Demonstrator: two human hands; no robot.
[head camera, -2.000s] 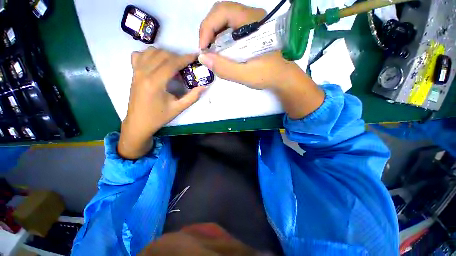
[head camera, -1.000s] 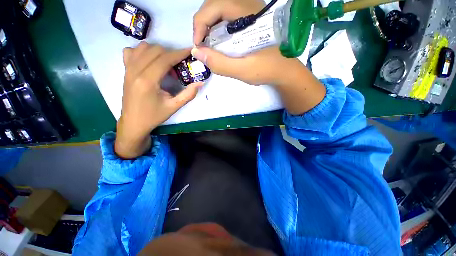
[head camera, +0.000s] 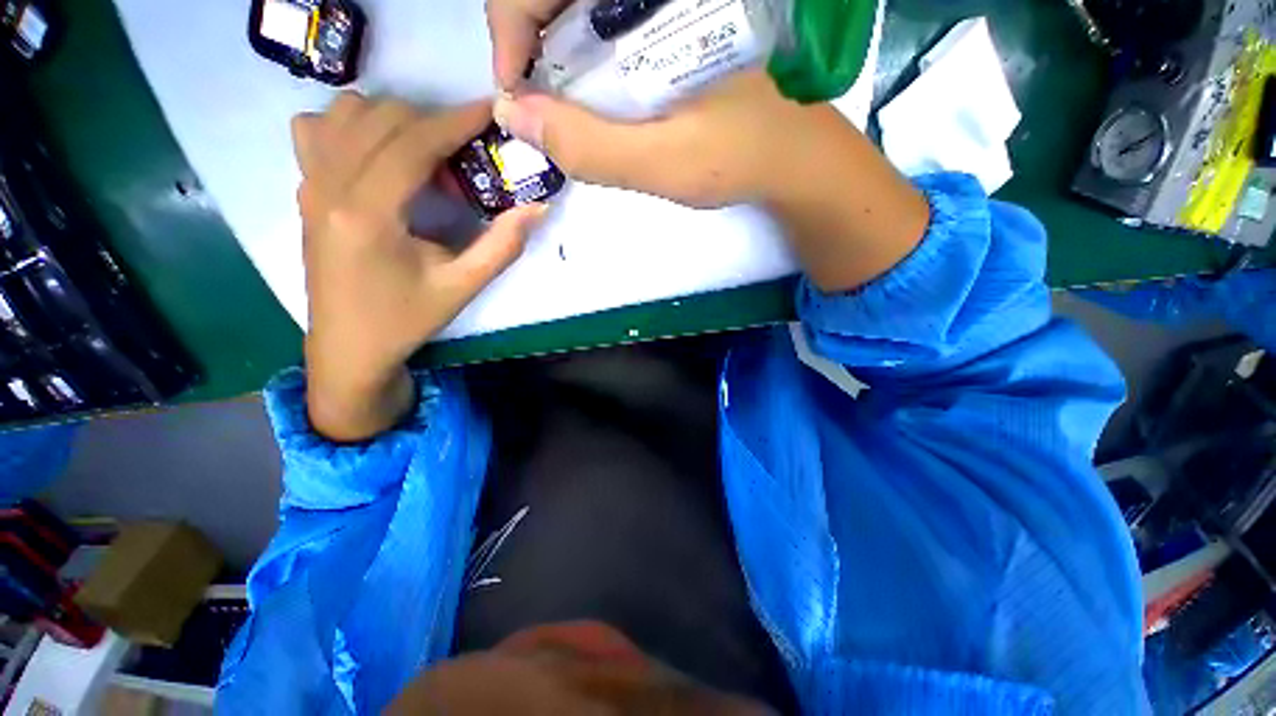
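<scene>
My left hand (head camera: 385, 231) holds a small black watch housing (head camera: 512, 171) by its edges between thumb and fingers, over the white paper sheet (head camera: 644, 266). Its open side with a pale rectangle and gold marks faces up. My right hand (head camera: 686, 147) holds the dispensing syringe (head camera: 658, 59) like a pen, its label facing up. The needle tip is hidden by my fingertips at the housing's upper edge. The green adapter (head camera: 833, 42) is at the syringe's rear. A black cable plug (head camera: 626, 11) lies along the syringe, cut off by the top edge.
A second housing (head camera: 307, 37) lies on the sheet at upper left. A black blister tray (head camera: 84, 294) is at far left. White paper scraps (head camera: 952, 112) lie right of the sheet. The grey dispenser box with its round gauge (head camera: 1132, 144) stands at far right.
The whole view has shifted, so the bench items sit higher and the sheet's items further left. Both hands keep their holds on the housing and syringe.
</scene>
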